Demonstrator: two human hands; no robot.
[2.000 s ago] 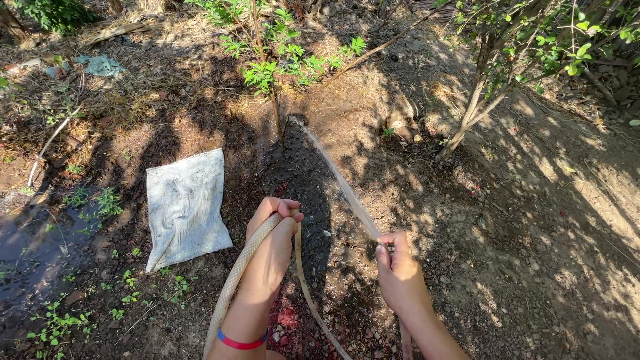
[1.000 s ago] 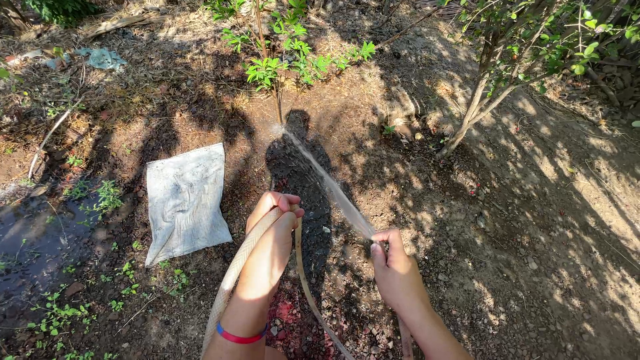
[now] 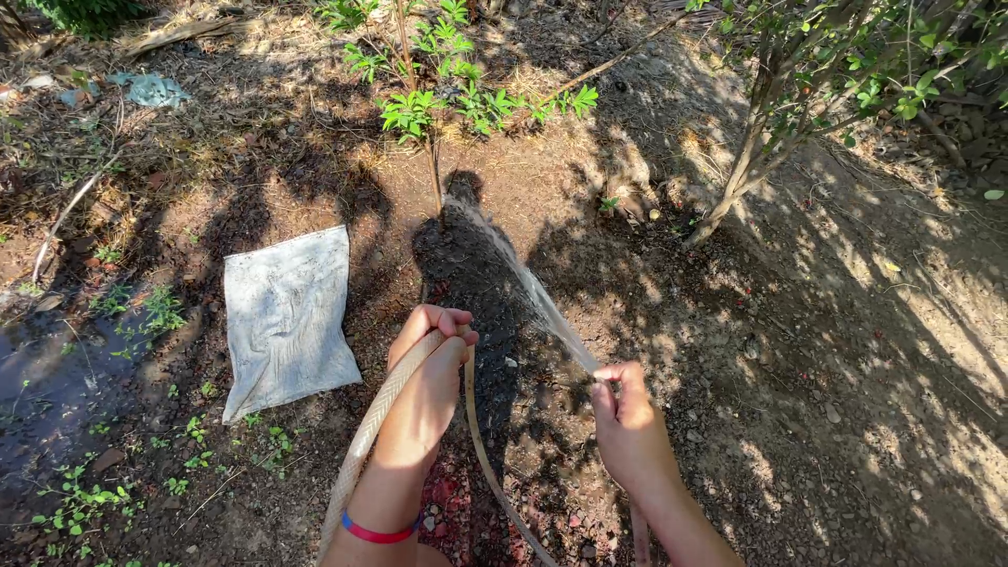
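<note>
My left hand (image 3: 429, 370), with a red and blue band at the wrist, grips a bent pale braided hose (image 3: 378, 417) at the middle. To its right my right hand (image 3: 634, 429) pinches the hose's mouth between thumb and fingers. From there a jet of water (image 3: 543, 299) shoots up and left to the foot of a thin leafy sapling (image 3: 435, 177). The soil around the stem is dark and wet. Part of the hose hangs between my hands, and another stretch shows beneath my right wrist.
A white woven sack (image 3: 287, 319) lies flat on the ground at left. Beyond it are a dark puddle (image 3: 47, 386), small weeds and a dry stick (image 3: 71, 209). A branching shrub (image 3: 744, 169) stands at upper right. Crumpled bluish plastic (image 3: 153, 90) lies at upper left.
Both hands keep their hold on the hose. The water jet looks wider and more broken up near its far end than two seconds ago.
</note>
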